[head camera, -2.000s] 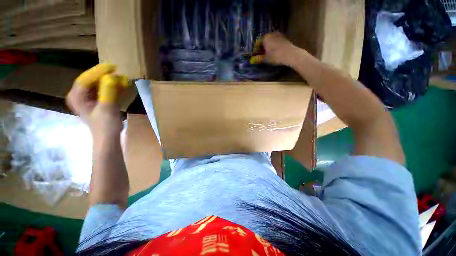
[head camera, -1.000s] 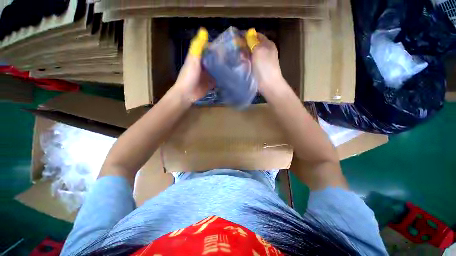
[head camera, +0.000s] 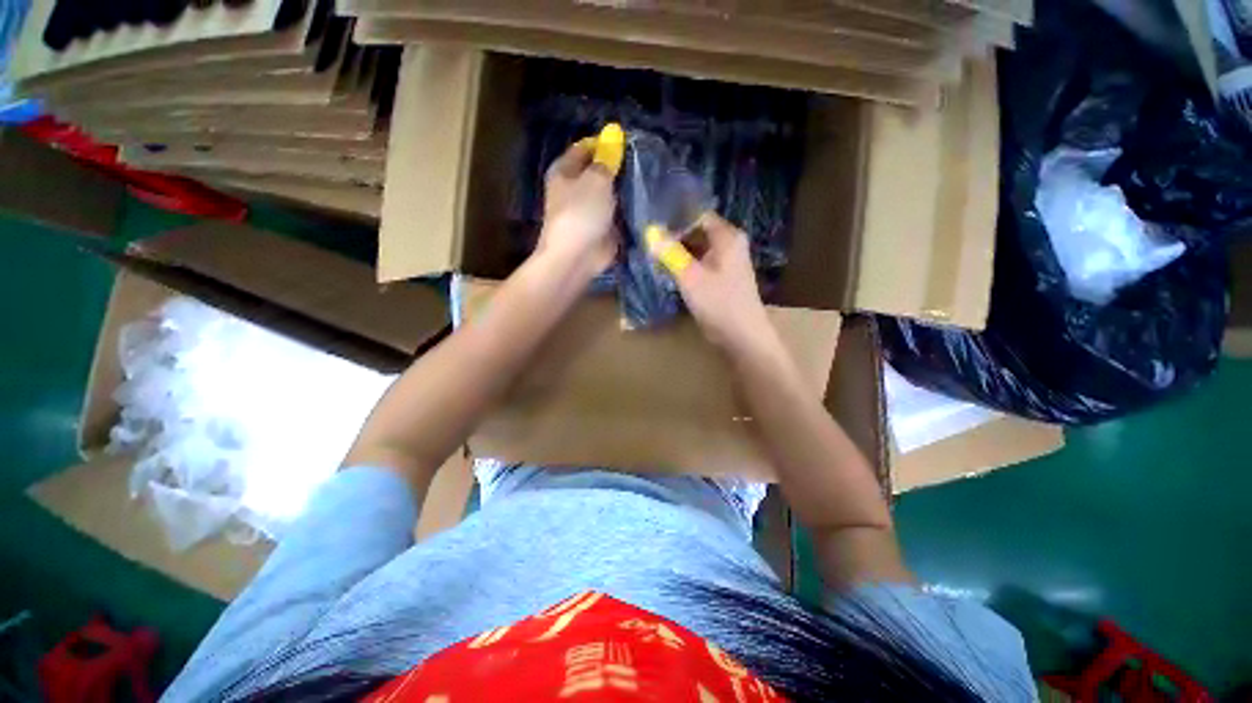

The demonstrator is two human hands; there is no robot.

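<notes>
A bagged black part (head camera: 641, 282) in shiny clear film is held upright over the near side of the open packing carton (head camera: 913, 206). My left hand (head camera: 580, 206), with a yellow finger cot, grips its left side near the top. My right hand (head camera: 711, 268), also with a yellow cot, is at its right side and pinches the film. The film's upper right part is blurred. Behind and below the hands, dark bagged parts (head camera: 762, 172) fill the carton; single pieces are hard to tell apart.
Stacked cardboard sheets (head camera: 659, 30) overhang the carton's far side, with another stack (head camera: 261, 131) at left. A bag supply carton (head camera: 103, 364) with clear bags (head camera: 261, 412) is low left. A black bin liner (head camera: 1098, 350) is at right. Red stools (head camera: 96, 666) stand on the green floor.
One second ago the bagged part was tilted between both hands; now it is upright and narrow. My right hand has moved lower. Two seconds ago my left hand was away at the left.
</notes>
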